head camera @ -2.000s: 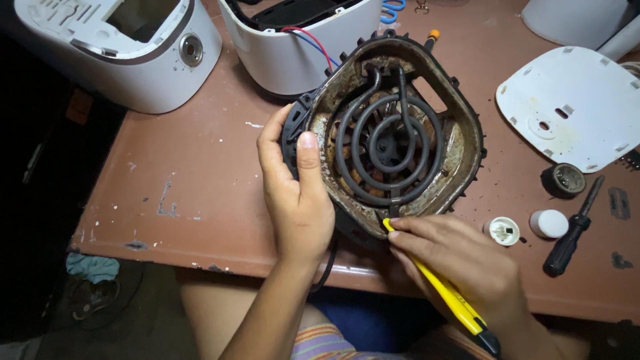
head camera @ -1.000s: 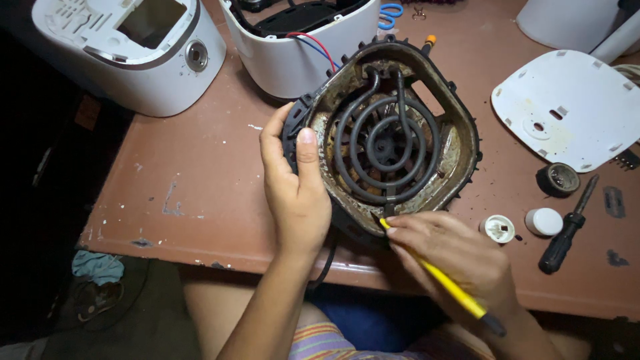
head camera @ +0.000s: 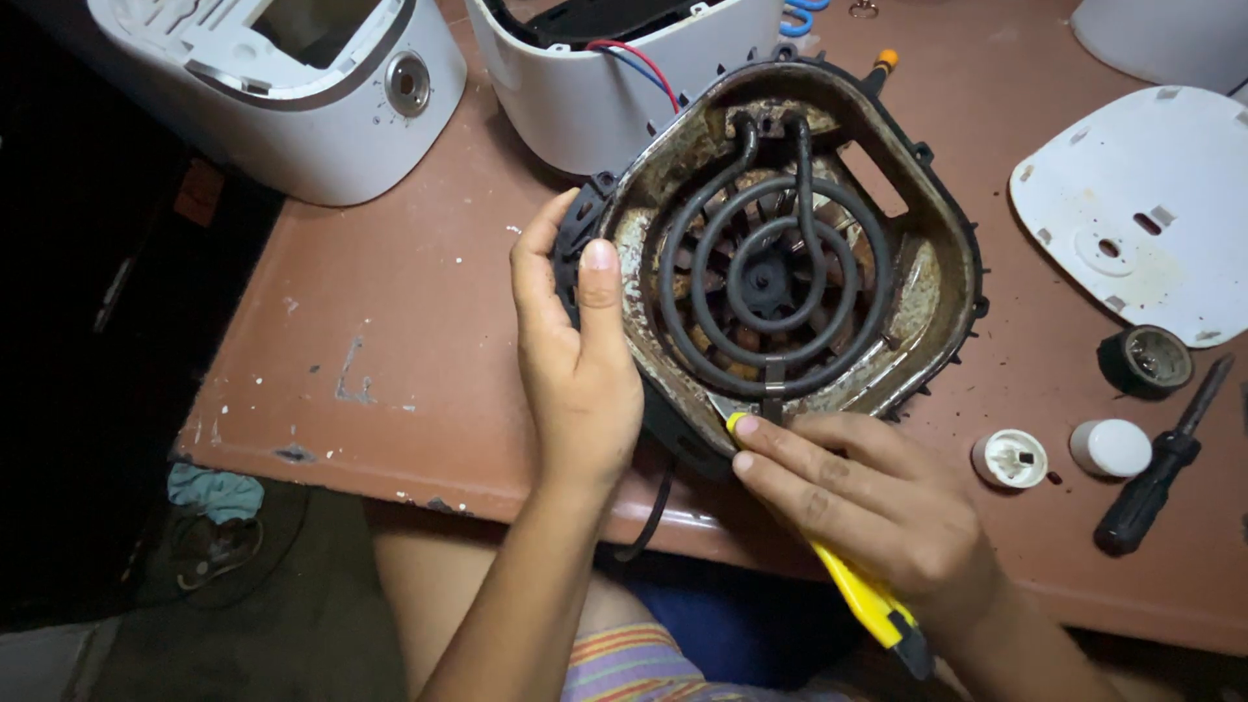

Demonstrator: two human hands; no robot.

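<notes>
A dirty metal housing (head camera: 936,283) with a coiled heating element (head camera: 880,263) inside sits at the middle of the table, its rim set in black plastic. Behind the coil, fan-like blades show. My left hand (head camera: 580,361) grips the housing's left edge, thumb over the rim. In my right hand (head camera: 877,497) is a yellow utility knife (head camera: 858,595), its tip against the inner wall at the housing's lower edge, close to the metal clip that crosses the coil. The palm side of my right hand is hidden.
Two white appliance shells (head camera: 322,136) (head camera: 595,107) stand at the back left, one with red and blue wires. At right lie a white cover plate (head camera: 1150,253), a roll of black tape (head camera: 1146,361), two white knobs (head camera: 1011,459) (head camera: 1111,448) and a screwdriver (head camera: 1150,487). An orange-tipped tool (head camera: 885,62) lies behind the housing.
The knife and my right hand have shifted slightly at the lower edge of the housing. My left hand keeps its hold on the rim.
</notes>
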